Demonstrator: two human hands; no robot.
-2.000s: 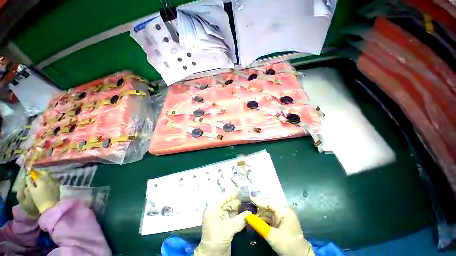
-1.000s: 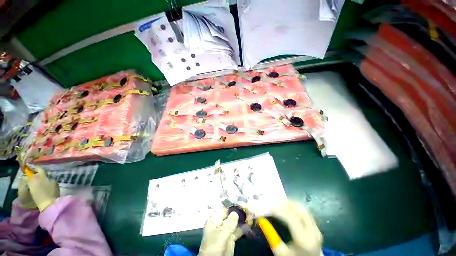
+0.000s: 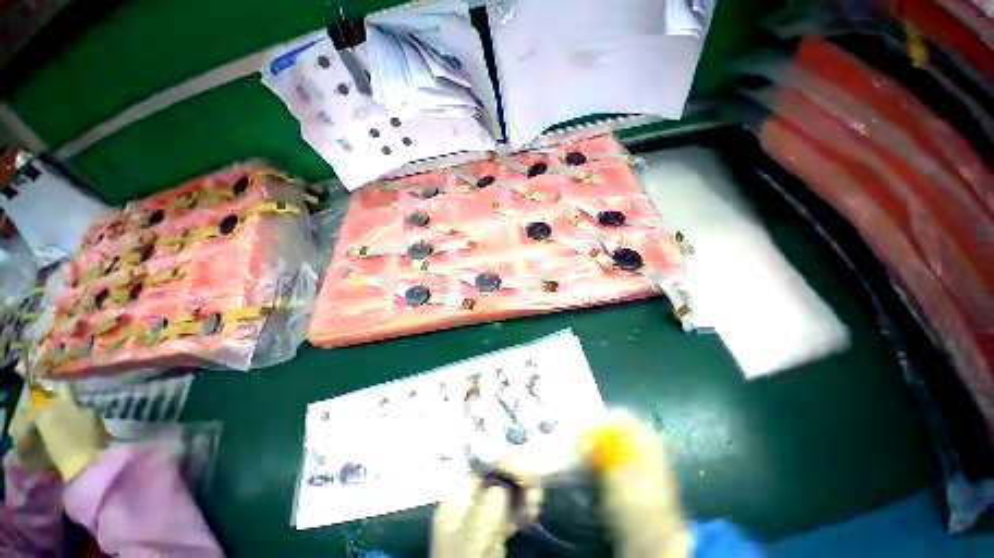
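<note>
My left hand (image 3: 477, 517), in a cream glove, holds a dark round wristwatch (image 3: 501, 480) by its head at the bottom centre. Its strap stretches up over the white film sheet (image 3: 376, 431). My right hand (image 3: 643, 490), blurred, is to the right of the watch and apart from it. It holds the yellow-handled tool (image 3: 608, 447); the tool's tip cannot be made out. The sheet lies on the dark green bench and bears rows of small grey pieces, with a larger round grey one near its right side.
A pink foam tray of watches (image 3: 463, 318) lies behind the sheet. A gold-strapped watch tray (image 3: 234, 283) is at left. White backing sheets (image 3: 752, 294) lie at right, beside stacked red-orange foam trays (image 3: 872, 164). A neighbour's pink sleeve (image 3: 136, 496) is at lower left. Papers (image 3: 594, 65) hang behind.
My right hand with the yellow tool has moved off the watch, to the right and up. My left hand still holds the watch. The view has shifted slightly.
</note>
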